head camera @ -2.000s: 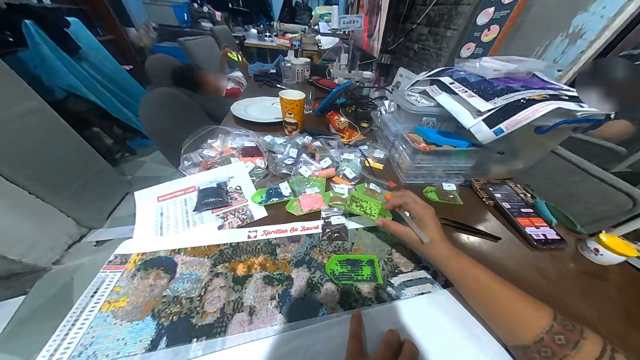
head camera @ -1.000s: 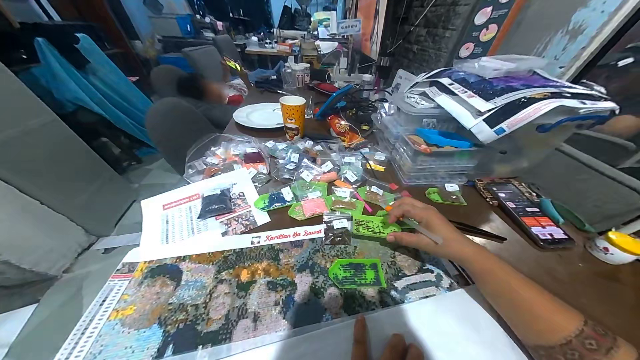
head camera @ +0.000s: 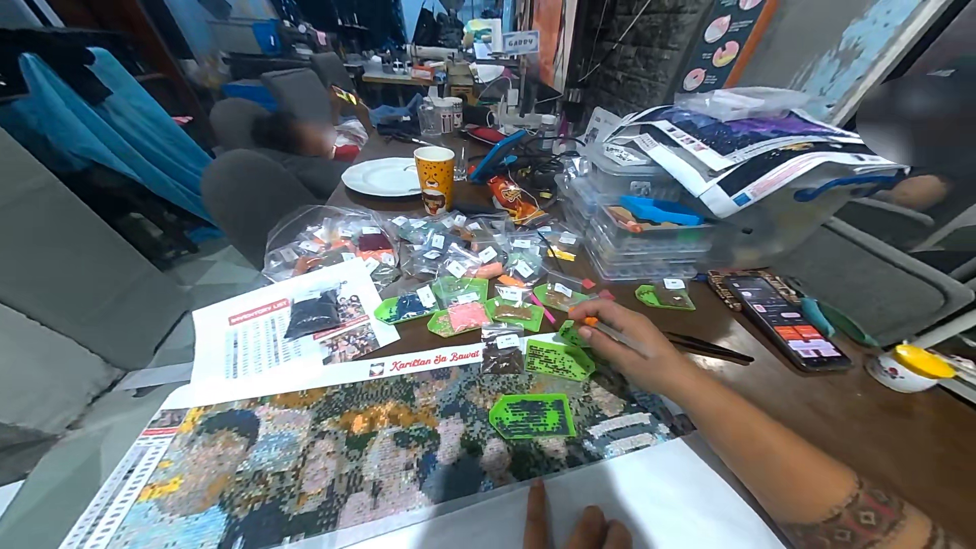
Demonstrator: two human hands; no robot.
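Observation:
A diamond painting canvas (head camera: pixel 366 450) lies on the table, its lower part under white cover paper (head camera: pixel 656 503). My left hand (head camera: pixel 572 526) rests on that paper at the bottom, index finger extended, holding nothing. My right hand (head camera: pixel 633 335) holds a translucent pen-like tool (head camera: pixel 619 337) with an orange part near its tip, above small green trays at the canvas's upper edge. One green tray (head camera: pixel 559 360) with dark drills lies just left of these fingers; another green tray (head camera: pixel 532 416) lies on the canvas. Beside them is a small bag of dark drills (head camera: pixel 502 355).
Bags of drills (head camera: pixel 457 252), a printed inventory sheet (head camera: pixel 267 335) with a black bag (head camera: pixel 313 313), a paper cup (head camera: pixel 435 179) and a white plate (head camera: pixel 381 177) stand behind. Stacked plastic boxes (head camera: pixel 648 236), black tweezers (head camera: pixel 709 348), a phone (head camera: pixel 785 320) and a yellow-lidded jar (head camera: pixel 907 370) are rightward.
The green tray near my right hand has shifted left from beneath the fingers since two seconds ago, and another small green tray now shows at my fingertips. My left hand stays on the paper.

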